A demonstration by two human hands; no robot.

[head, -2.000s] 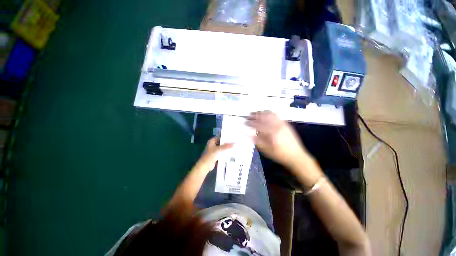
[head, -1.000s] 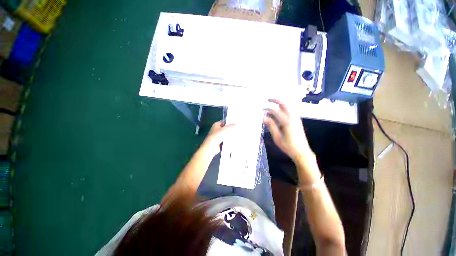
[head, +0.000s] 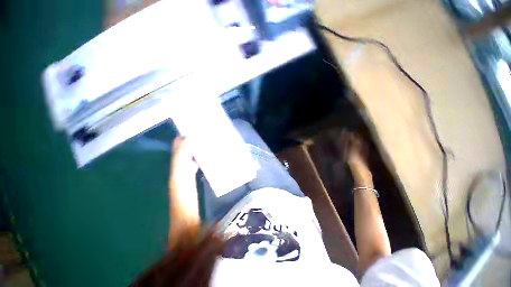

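Observation:
The long white product box (head: 215, 148) glares. It lies with its far end on the front edge of the white bar sealer (head: 126, 53) and its near end above my lap. My left hand (head: 180, 154) holds its left side, fingers partly hidden by it. The yellowish sealing strip (head: 134, 102) shows left of the box, so the upper jaw looks raised. My right hand (head: 353, 147) is away from the box, low in the dark space over the open brown scrap carton (head: 322, 193). It is blurred; whether it holds anything cannot be told.
A brown cardboard-covered table (head: 465, 117) runs along the right, with a black cord (head: 412, 78) looping over it. A white power strip (head: 477, 260) with a coiled cable is at the lower right. Shiny bagged items lie beyond the table.
The view has turned and shifted right. My right hand has left the box and reached down right to the carton. The sealing strip shows again. My left hand stays at the box.

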